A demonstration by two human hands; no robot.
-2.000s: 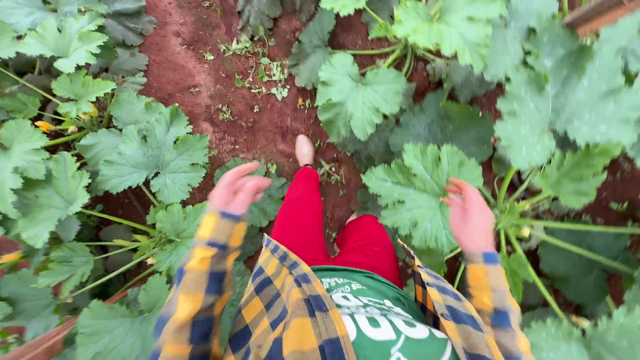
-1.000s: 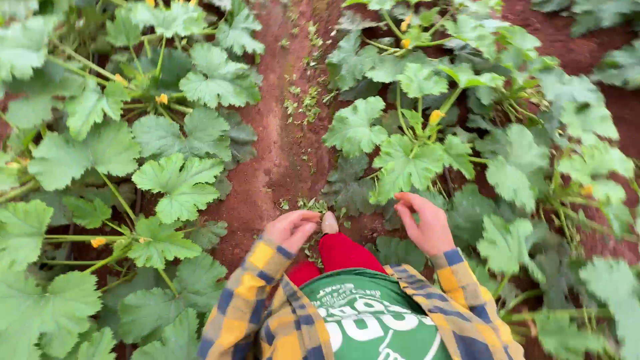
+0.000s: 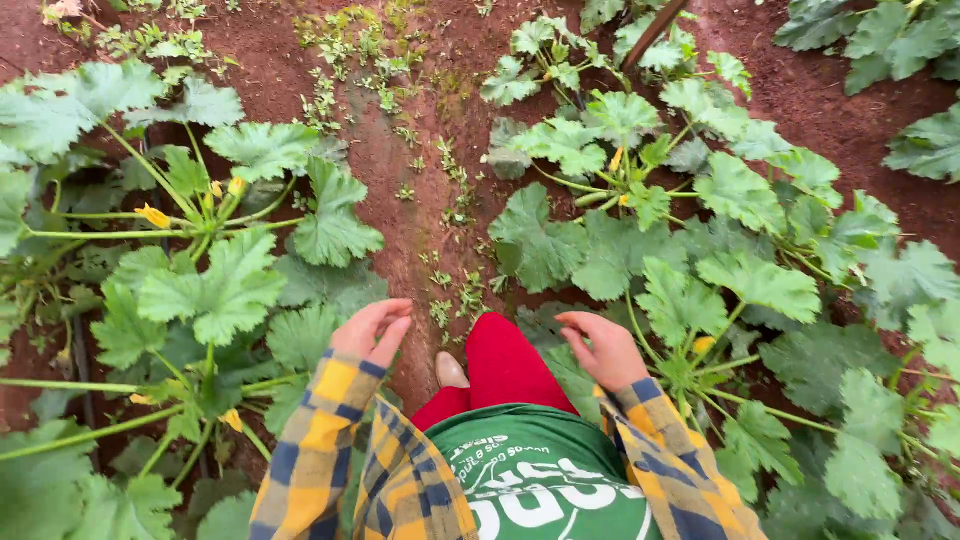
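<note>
My left hand hangs empty in front of me, fingers loosely curved and apart, just above the leaves of a squash plant on the left. On the other side my right hand is also empty, its fingers bent and apart, near the leaves of a squash plant on the right. Yellow blossoms show among the stems on the left, and another yellow blossom is low on the right plant. A slim green squash lies at the base of a plant farther up on the right.
A reddish soil path with small weeds runs ahead between the two plant rows. A dark wooden stake leans at the top right. Thin dark irrigation hose lies in the left row. One shoe is on the path.
Different plants and more of the path are in view as I move along between the rows. My hands have moved apart since one second ago. Both are empty.
</note>
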